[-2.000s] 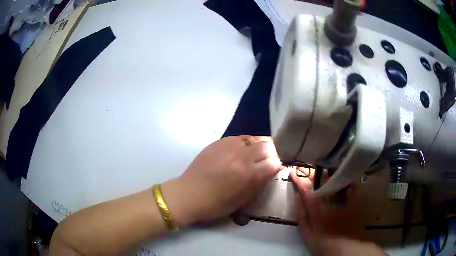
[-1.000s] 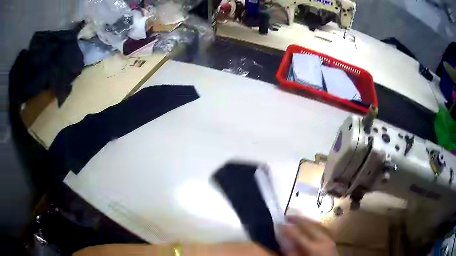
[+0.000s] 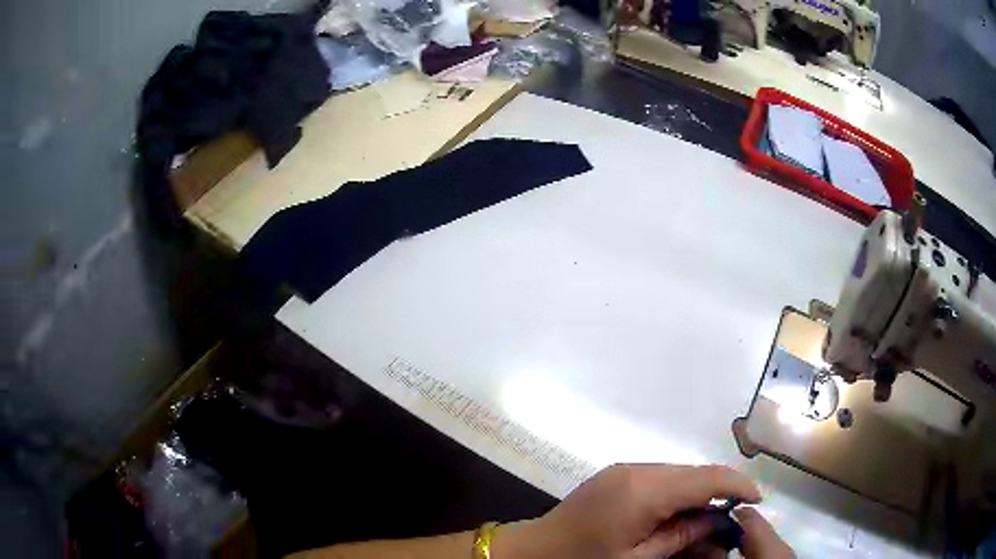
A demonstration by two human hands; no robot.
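Note:
My left hand [image 3: 644, 508], with a gold bracelet at the wrist, is at the bottom edge near the table's front edge. Its fingers close on a dark fabric piece [image 3: 721, 526], of which only a small bunched part shows. My right hand [image 3: 767, 535] is cut off by the bottom edge; its fingertips meet the same fabric. Another dark curved fabric piece [image 3: 415, 202] lies flat at the table's left. The sewing machine [image 3: 901, 289] stands at right, no fabric at its lit needle plate [image 3: 803, 384].
A white table [image 3: 644, 295] bears a printed ruler along its front edge. A red basket [image 3: 825, 202] with pale stacked pieces stands behind. A tan board [image 3: 339, 158] with dark cloth, scraps and plastic bags is at back left. Another sewing machine [image 3: 814, 27] stands at the back.
The dark and pale fabric has left the machine area and is now bunched between my hands at the bottom. The view has swung left, so table and machine appear shifted right.

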